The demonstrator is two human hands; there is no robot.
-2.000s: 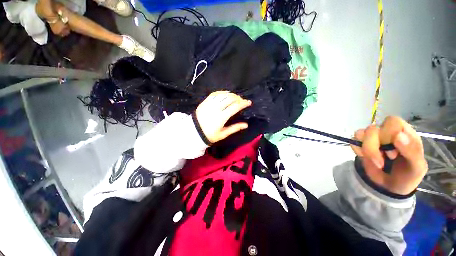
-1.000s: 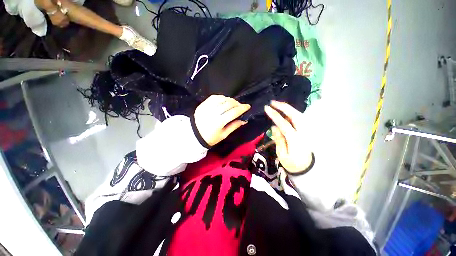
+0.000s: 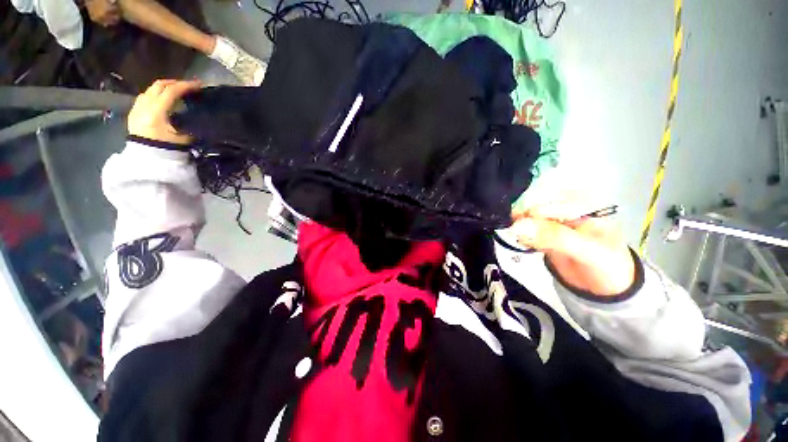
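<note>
The black garment (image 3: pixel 415 112) lies over my lap, its seamed edge stretched between my hands. A pale narrow loop (image 3: pixel 346 123) lies on it, seen as a straight strip. My left hand (image 3: pixel 161 110) grips the garment's left end, fingers partly behind the cloth. My right hand (image 3: pixel 570 246) pinches the right end of the edge. A thin dark item with a small tip (image 3: pixel 603 211) sticks out past my right fingers; whether it is a cord end or a tool I cannot tell.
A green sack (image 3: pixel 543 82) lies on the floor under the garment. Tangled black cords (image 3: pixel 226 173) lie at left, with more at the top. Yellow-black tape (image 3: pixel 666 142) and a metal frame (image 3: pixel 734 231) are at right. Another person's leg (image 3: pixel 168 26) is at upper left.
My left hand has moved from the garment's middle to its far left end. My right hand has come from the outstretched cord to the garment's right end. The edge is now pulled wide.
</note>
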